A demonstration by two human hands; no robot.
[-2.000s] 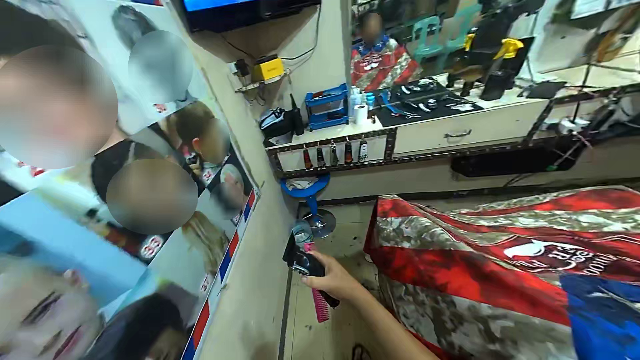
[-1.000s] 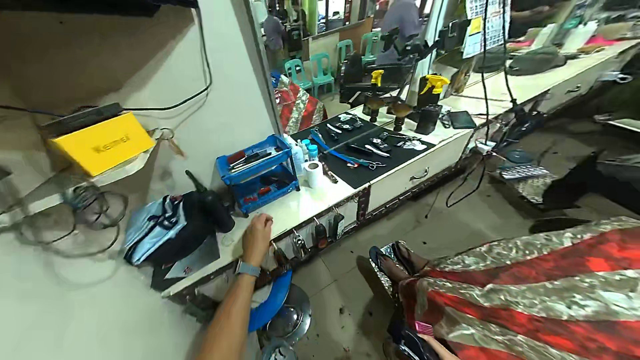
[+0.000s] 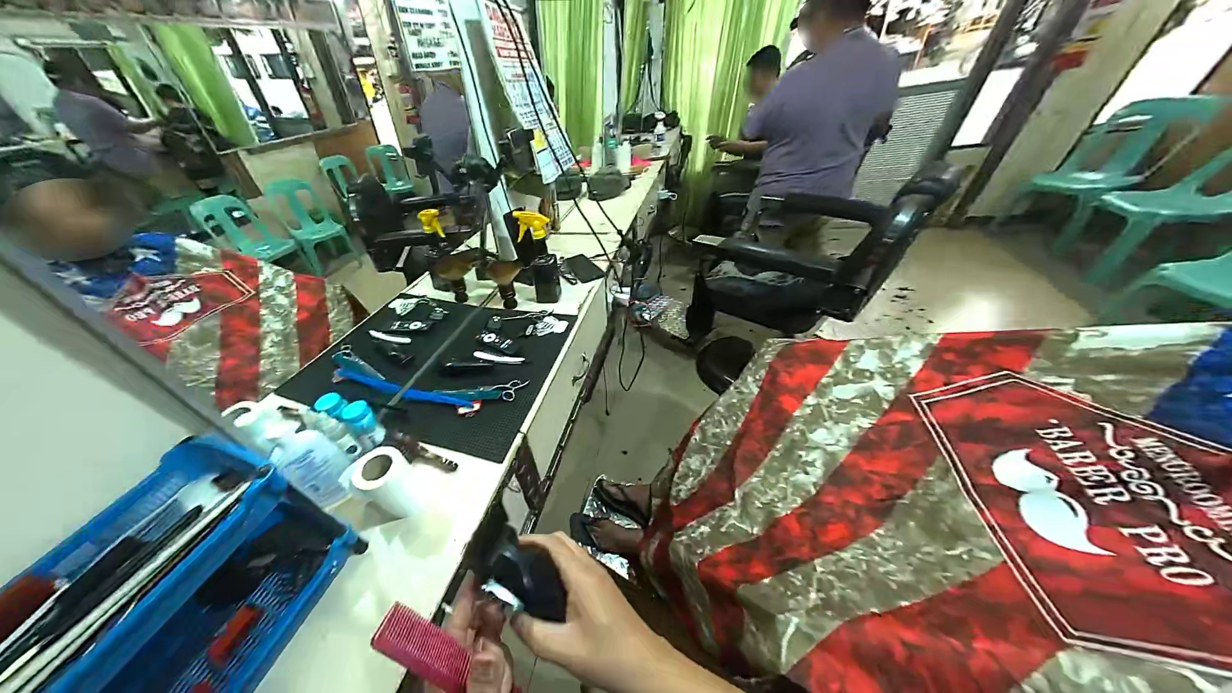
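My right hand (image 3: 602,621) comes in from the bottom and grips a black hair clipper (image 3: 539,577). A shiny metal part shows on the clipper's left side. My left hand (image 3: 486,650) is close against it, partly hidden and blurred, with a pink comb (image 3: 421,647) in its fingers. The comb's toothed end points left, over the counter edge. Whether the left fingertips touch the clipper cannot be told. To the right, a red, white and camouflage barber cape (image 3: 847,500) covers a seated person, whose sandalled feet show below it.
The counter (image 3: 385,577) holds a blue plastic rack (image 3: 318,549), a paper roll (image 3: 380,481), bottles (image 3: 310,462) and a black mat (image 3: 481,423) with razors and scissors. Spray bottles (image 3: 531,241) stand farther back. Beyond are a black barber chair (image 3: 818,260), a standing person (image 3: 818,115) and green chairs (image 3: 1155,202).
My left hand has left the counter beside the blue rack and is now by my right hand, with the comb. The view has swung right.
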